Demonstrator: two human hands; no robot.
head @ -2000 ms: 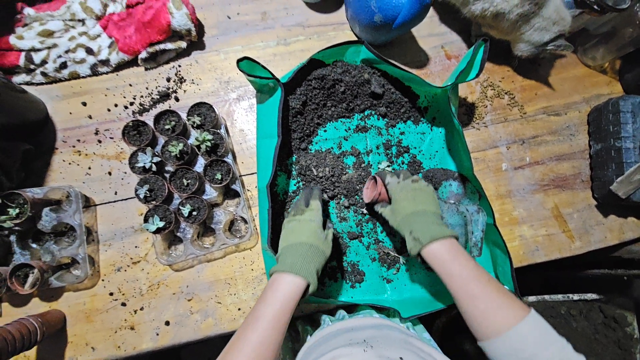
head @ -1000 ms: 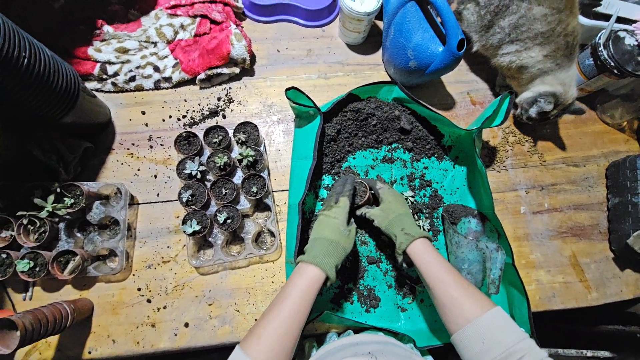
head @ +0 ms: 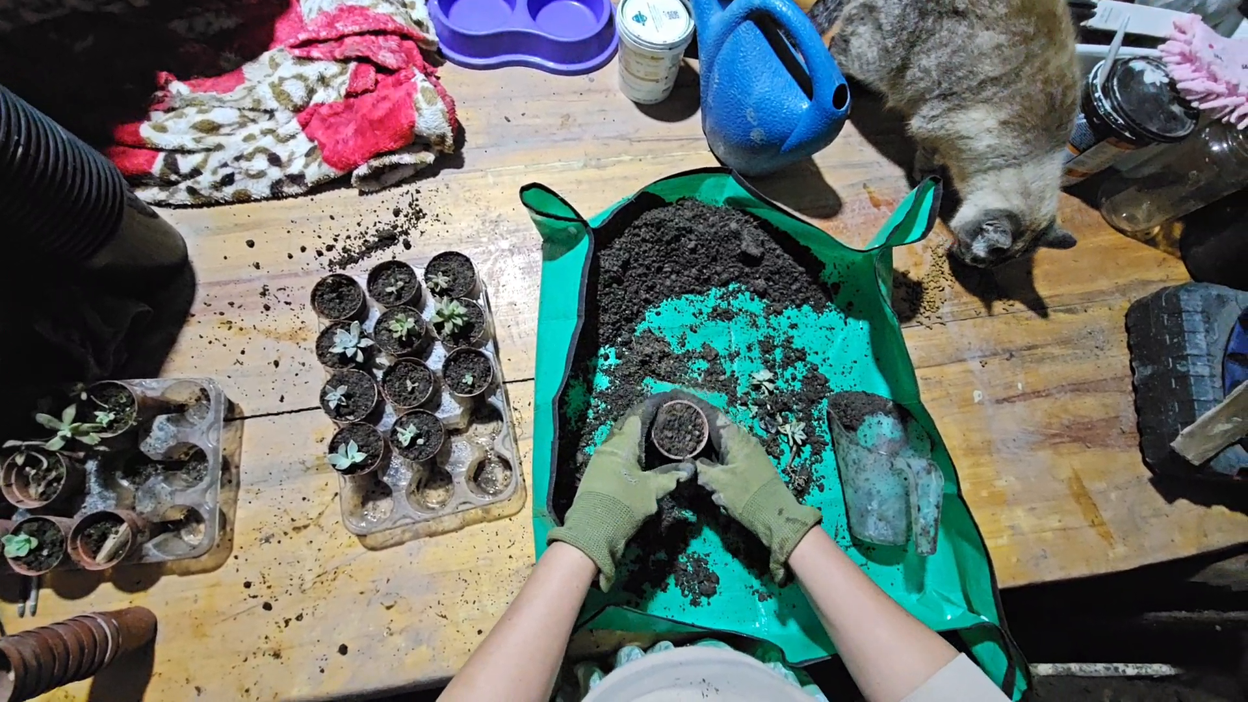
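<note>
Both hands wear green gloves with dark fingers. My left hand and my right hand grip a small round plant pot from both sides, upright and filled with dark soil. They hold it over a green potting mat with raised edges. A heap of dark potting soil lies at the mat's back. Small succulent cuttings rest on the soil right of my right hand. Beside them a clear plastic jug with soil inside lies on its side.
A clear plastic tray of potted succulents stands left of the mat, another tray farther left. Stacked pots lie front left. Behind are a fleece blanket, a purple double bowl, a blue watering can and a cat.
Two seconds ago the pot lay tilted in my right hand, with my left hand apart on the soil. Now both hands hold it upright, and it is full of soil.
</note>
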